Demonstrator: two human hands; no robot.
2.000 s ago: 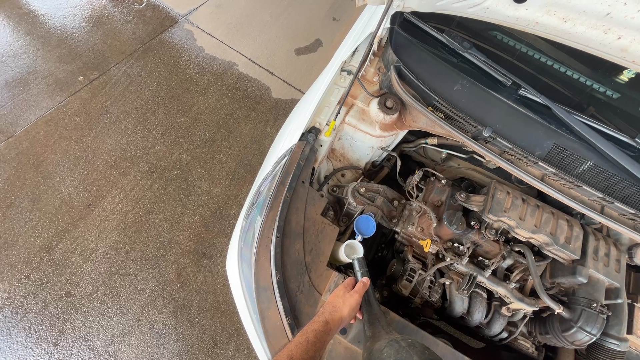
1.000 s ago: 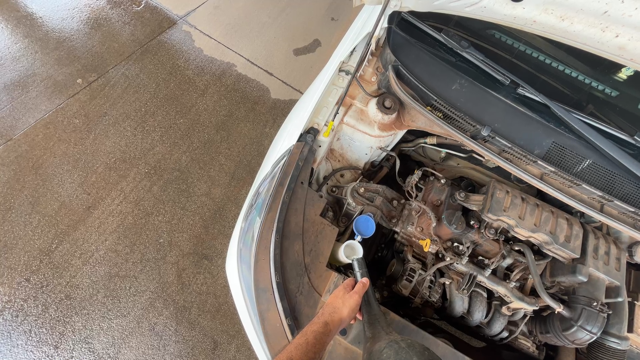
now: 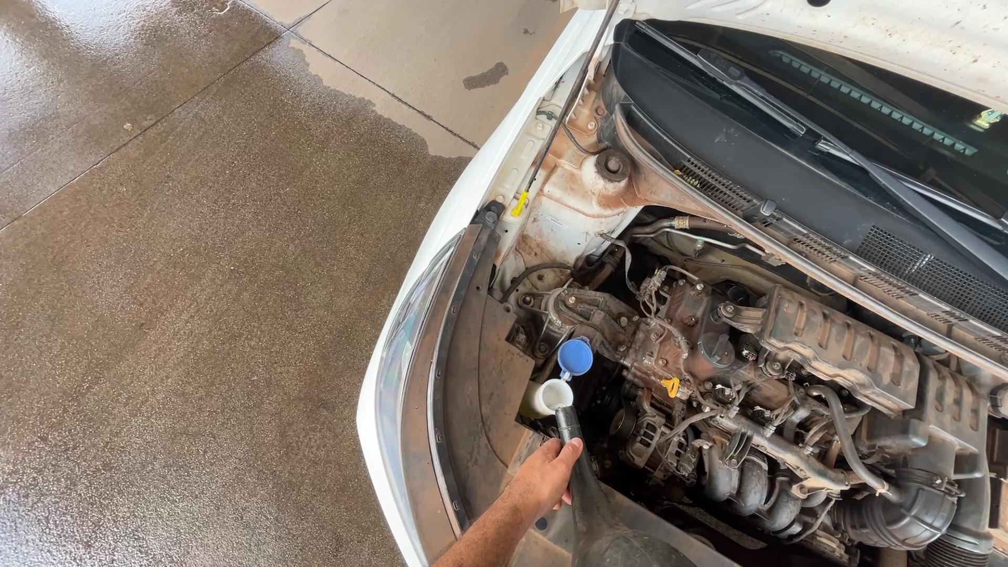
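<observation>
My left hand [image 3: 545,476] reaches in from the bottom edge and grips the narrow neck of a dark container [image 3: 587,504], whose body runs out of the frame at the bottom. The tip of its neck rests at or just over the mouth of a white filler neck [image 3: 549,397]. Liquid flow cannot be told clearly. A blue flip cap [image 3: 575,357] stands open, joined to the filler neck on its far side. My right hand is not in view.
Right of the filler lies the dusty engine [image 3: 693,339] with a yellow dipstick handle [image 3: 671,387]. A headlight [image 3: 402,346] borders the left. The hood's prop rod [image 3: 563,118] rises behind, near the windshield wipers [image 3: 756,90]. Wet concrete [image 3: 236,315] spreads beyond the car.
</observation>
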